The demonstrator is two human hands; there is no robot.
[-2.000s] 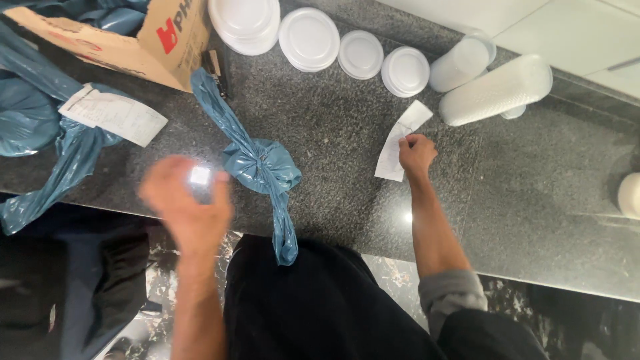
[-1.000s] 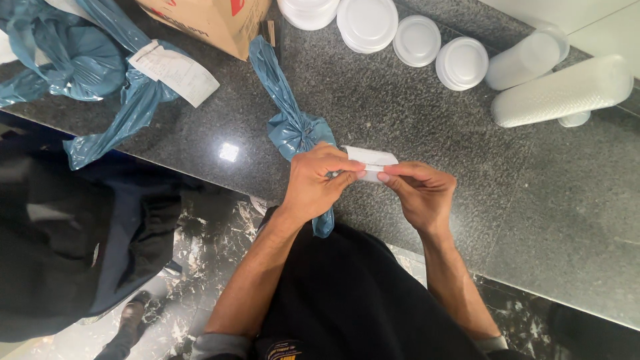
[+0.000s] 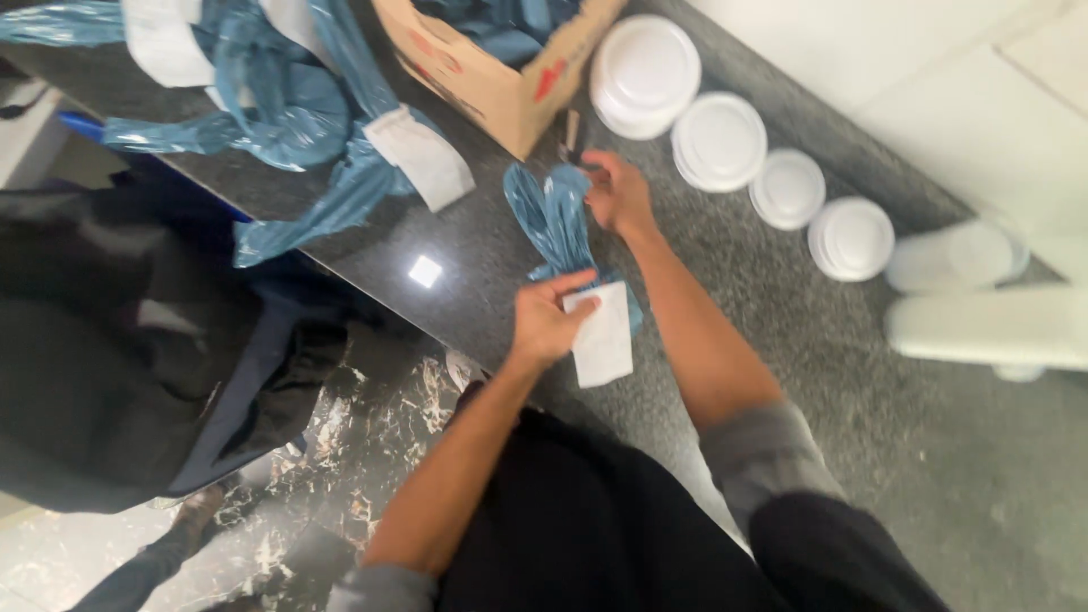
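A folded white paper slip (image 3: 602, 340) is pinched in my left hand (image 3: 548, 321), lying over the tied blue plastic bag (image 3: 557, 217). The bag's knotted ends spread upward from that hand, and its lower part is mostly covered by the slip. My right hand (image 3: 619, 191) is beside the top of the bag, its fingers bent at a small dark object (image 3: 571, 140) with a brown strip, perhaps a stapler. Whether the fingers grip that object cannot be told.
An open cardboard box (image 3: 510, 102) holds blue bags. More tied blue bags (image 3: 297, 127) with paper slips (image 3: 421, 157) lie at left. White round lids (image 3: 646, 76) and stacked white containers (image 3: 986, 323) line the back. A person in dark clothing (image 3: 153, 340) stands at left.
Both hands held the paper together a second ago; now only my left hand has it, at the bag. My right hand has moved up to the dark object. The view has shifted left.
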